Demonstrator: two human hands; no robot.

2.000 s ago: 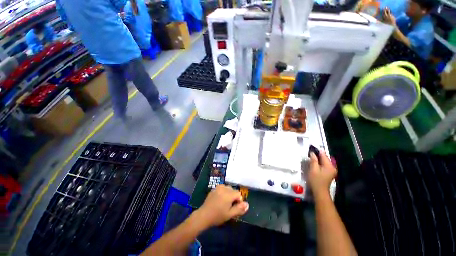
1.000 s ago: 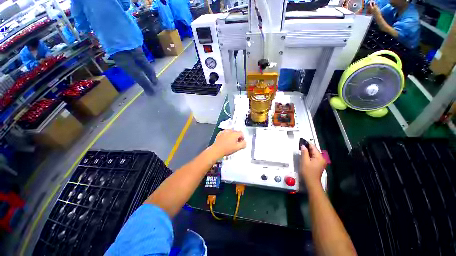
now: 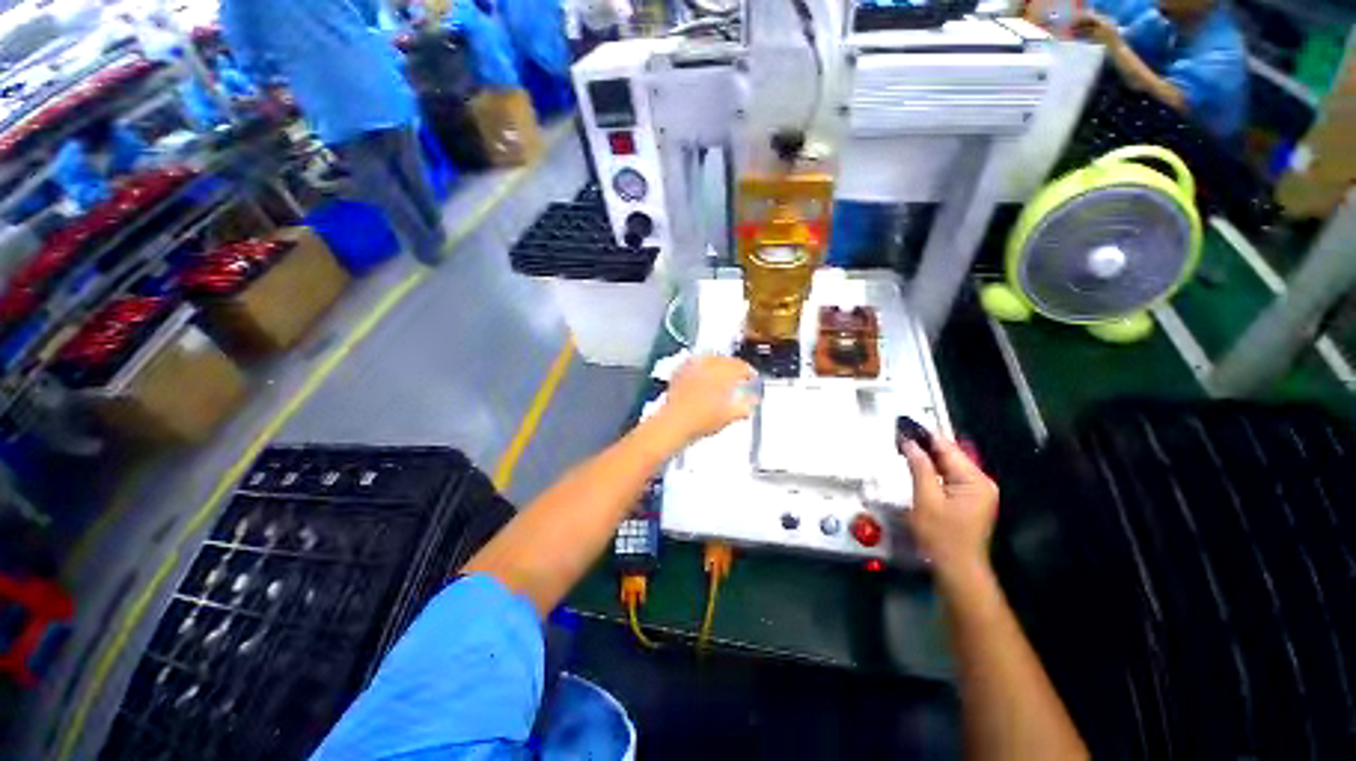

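My right hand [image 3: 952, 494] holds a small black part [image 3: 915, 434] between thumb and fingers over the right side of the white machine base [image 3: 714, 494]. My left hand [image 3: 705, 399] is over the base's left side, just left of the front of the nest under the press head; whether its fingertips hold anything cannot be told. The gold-brass press head [image 3: 778, 283] stands over the left nest [image 3: 772, 357], where something dark shows. The orange-brown right nest [image 3: 848, 345] has a dark part in its front portion.
Black tray stacks stand at left [image 3: 283, 580] and right [image 3: 1219, 580]. A handheld meter [image 3: 637, 538] with orange plugs [image 3: 718, 558] is by the base's front left. A red button [image 3: 866, 529] is on the front edge. A lime-rimmed fan [image 3: 1105, 256] stands right. People are behind.
My left hand has moved from the front of the base forward to beside the left nest. The press head looks slightly higher than a second ago. My right hand still holds the black part.
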